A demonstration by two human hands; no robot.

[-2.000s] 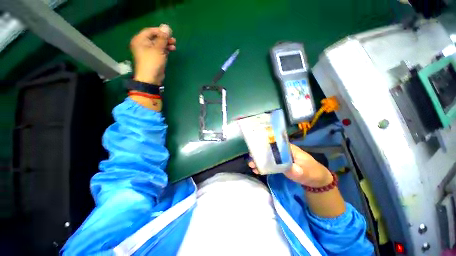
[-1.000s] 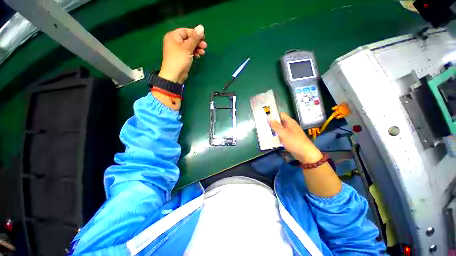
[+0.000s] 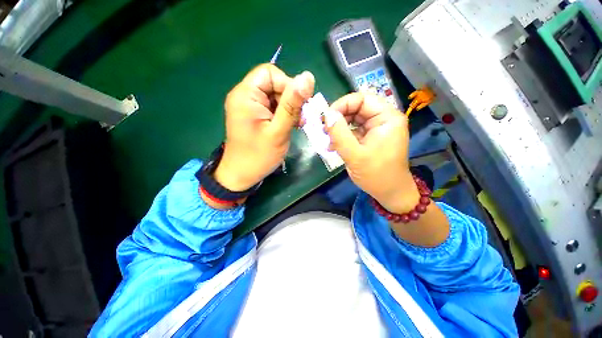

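The display module shows as a whitish strip between and below my hands, its back up, partly covered by them. My left hand is over the bench with thumb and forefinger pinched together. My right hand is close beside it, with its thumb and fingertips together at the module's right side. Whether either hand holds a small piece is too blurred to tell. The phone middle frame is almost wholly hidden behind my left hand. The pen-like tool's tip shows above that hand.
The grey handheld tester lies beyond my right hand, with an orange connector beside it. The white-grey machine with its teal fixture nest stands right. Black trays and a metal post are left.
My left hand has moved in over the middle frame, towards my right hand. My right hand no longer lies flat on the display module; its fingers are drawn together. The view has shifted.
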